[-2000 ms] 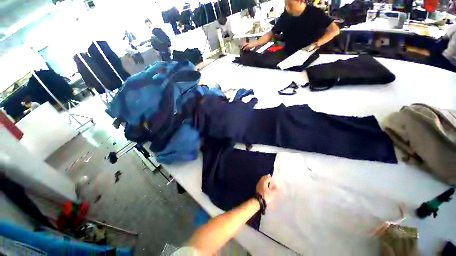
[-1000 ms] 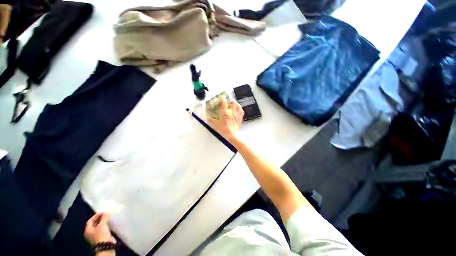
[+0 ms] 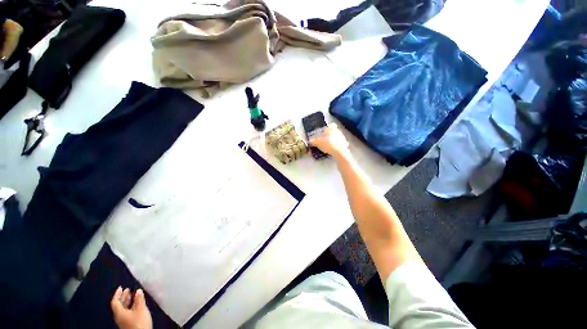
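Note:
A white paper pattern [image 3: 209, 225] lies over a dark navy denim panel [image 3: 106, 286], whose edges show at the left and along the right side. My left hand [image 3: 132, 310], cut off by the bottom edge, is over the denim beside the pattern, fingers apart and holding nothing visible. My right hand [image 3: 329, 140] is on the lower part of a dark phone-like rectangle [image 3: 314, 121]; I cannot tell if it grips it. An olive-gold patterned block [image 3: 286, 142] sits just left of it. A black and green tool [image 3: 256, 110] stands or lies beyond the block.
A blue stacked pile [image 3: 412, 96] is at the right. A beige cloth heap [image 3: 215, 48] lies at the far side. Long navy denim [image 3: 109, 154] lies left of the pattern. A black bundle [image 3: 74, 51] and a small black looped thing [image 3: 34, 132] are at the far left.
The view has swung from the left pile to the pattern. My right hand has moved from the patterned block to the dark rectangle. My left hand has shifted slightly down, its fingers more apart.

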